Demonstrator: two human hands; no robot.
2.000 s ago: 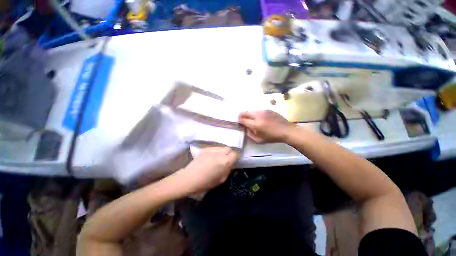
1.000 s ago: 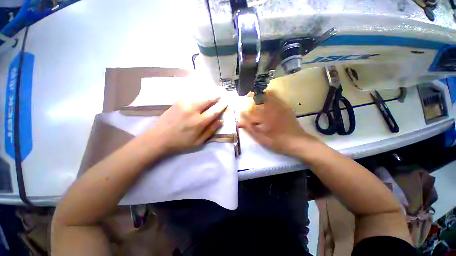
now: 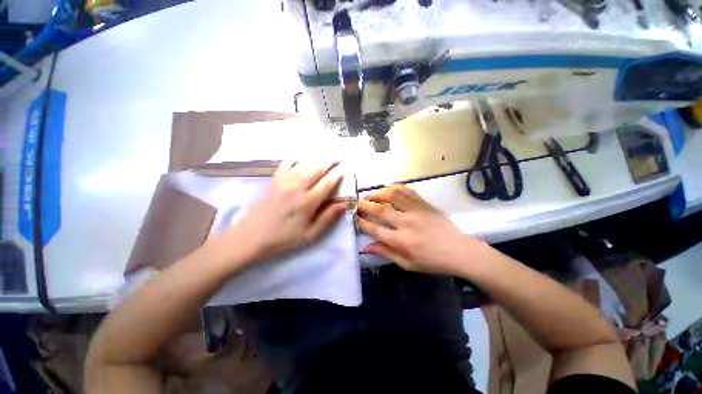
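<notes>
The brown garment panel (image 3: 171, 231) and white pocketing (image 3: 308, 273) lie layered on the table, their right edge near the needle area. My left hand (image 3: 296, 204) lies flat on the cloth with fingers spread, left of the needle. My right hand (image 3: 404, 227) has its fingertips at the cloth's right edge, below the presser foot area; whether it pinches the cloth is unclear. A narrow brown strip (image 3: 239, 168) runs across the white cloth. The sewing machine (image 3: 493, 77) stands over the cloth's upper right corner. Glare hides the needle and presser foot.
Fabric shears (image 3: 495, 165) and dark thread snips (image 3: 568, 168) lie to the right, beside the cream bed (image 3: 431, 150). A dark strap (image 3: 42, 192) crosses the table at left. Brown work pieces (image 3: 639, 296) hang below the table edge at right.
My right hand has moved down from beside the needle to the cloth's lower right edge. My left hand stays on the cloth, its fingers slightly shifted. The view has shifted slightly.
</notes>
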